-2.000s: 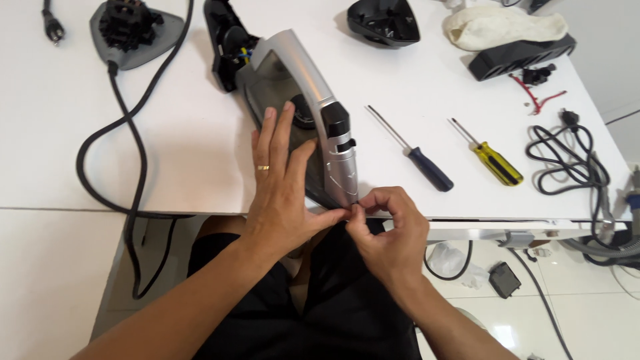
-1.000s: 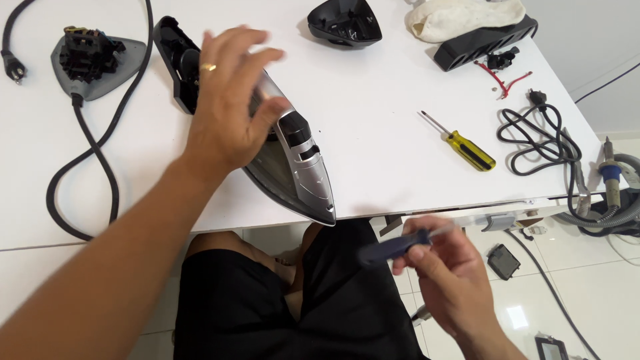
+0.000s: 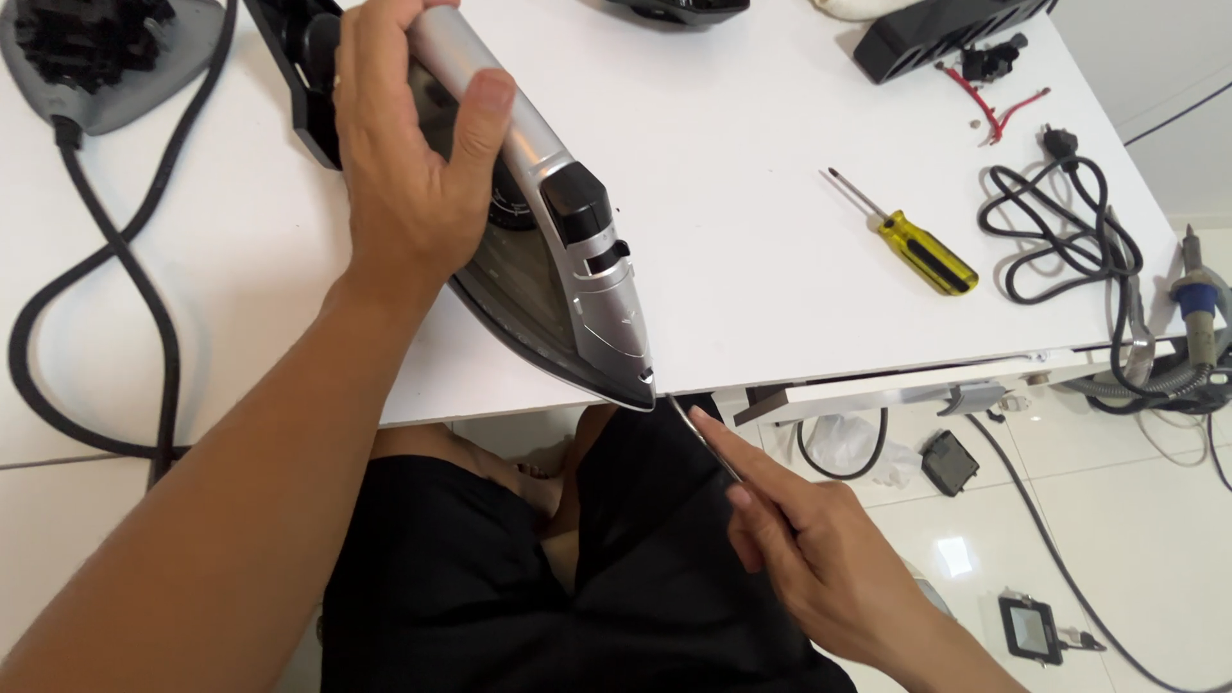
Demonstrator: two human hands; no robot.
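Observation:
The silver and black upper body of a clothes iron lies on the white table, its pointed nose at the front edge. My left hand wraps around its handle, thumb on the silver top. In my right hand is a screwdriver, its metal shaft pointing at the nose and my index finger along the shaft; my palm hides its handle. The shaft's tip is close to the nose, and I cannot tell whether they touch. A yellow and black screwdriver rests on the table to the right.
At upper left stands a grey iron soleplate with a thick black cord. A black plastic shell is behind my left hand. Toward the right lie a black slotted part, red wires, a coiled cable and a soldering iron. A drawer juts out.
The dark blue screwdriver lay on the table two seconds ago and was in my right hand one second ago. Its shaft has since swung toward the iron's nose. My left hand has settled on the handle.

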